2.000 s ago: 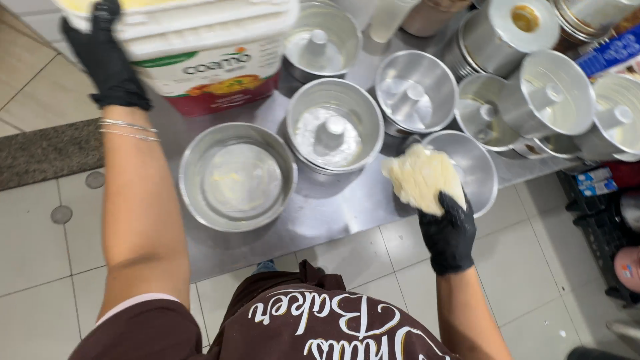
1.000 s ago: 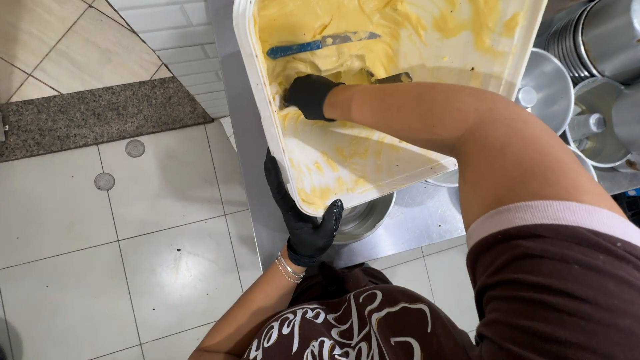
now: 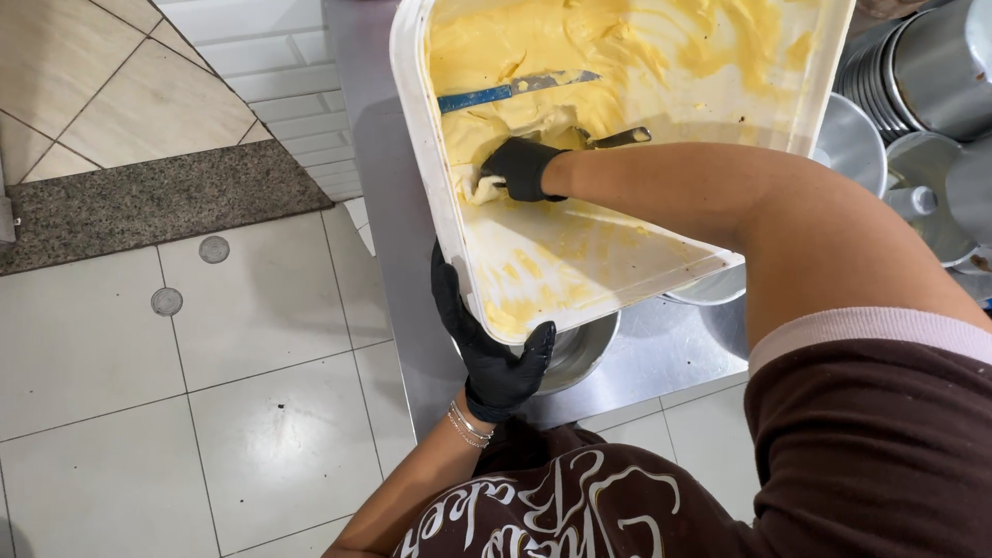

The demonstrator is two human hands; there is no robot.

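Observation:
A large white plastic tub (image 3: 612,287) is tilted so that its inside shows, with soft yellow margarine (image 3: 535,39) spread over its bottom and walls. My left hand (image 3: 496,349), in a black glove, grips the tub's near left corner. Inside the tub is my right hand (image 3: 523,167), also gloved, its fingers curled into a pale lump of the margarine (image 3: 477,186). A knife with a blue handle (image 3: 477,99) lies on the margarine beyond that hand. Beside the right wrist, a metal utensil's handle (image 3: 624,138) sticks out; its other end is hidden.
Under the tub's near corner is a round aluminium pan (image 3: 585,360) on the steel table (image 3: 651,349). Tube pans (image 3: 852,147) and a stack of round tins (image 3: 938,70) stand at the right. White wall tiles (image 3: 287,85) border the table's left side.
Two seconds ago my right hand held a pale lump over a pan; one second ago it was inside the tub, where it remains. My left hand has moved from the tub's far side to its near corner.

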